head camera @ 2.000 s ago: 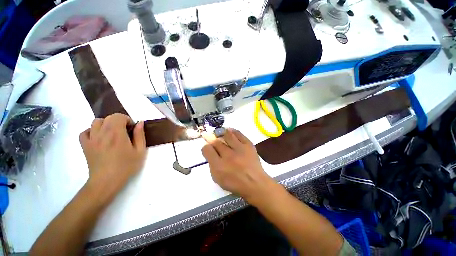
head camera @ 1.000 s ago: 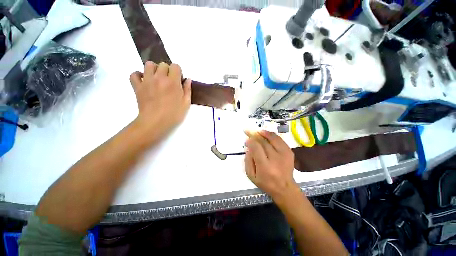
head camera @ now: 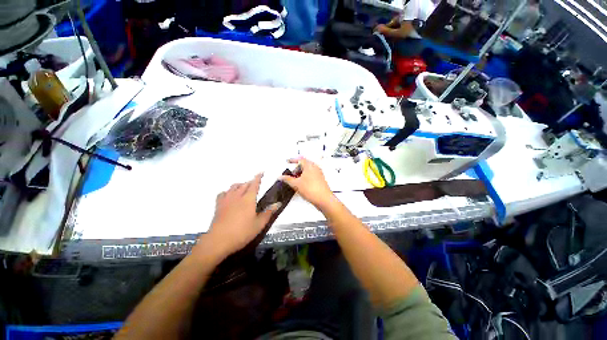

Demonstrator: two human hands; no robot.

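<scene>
A dark brown fabric strip lies slanted at the table's front edge, left of the machine, its lower part going over the edge towards my lap. My left hand lies on the strip's left side, thumb on it. My right hand pinches its upper end between fingertips. The white sewing machine stands to the right, its needle area away from the strip. A second brown strip lies flat right of the needle. Scissors with yellow and green handles lie under the machine arm.
A clear plastic bag with dark contents lies on the table's left. A measuring tape runs along the front edge. Blue tape wraps the edge at right. Dark garments with pale piping are heaped lower right. A person sits behind.
The brown strip has left the needle area and moved to the front edge, now partly over it. Both hands moved with it and are closer together. The view has widened and shifted.
</scene>
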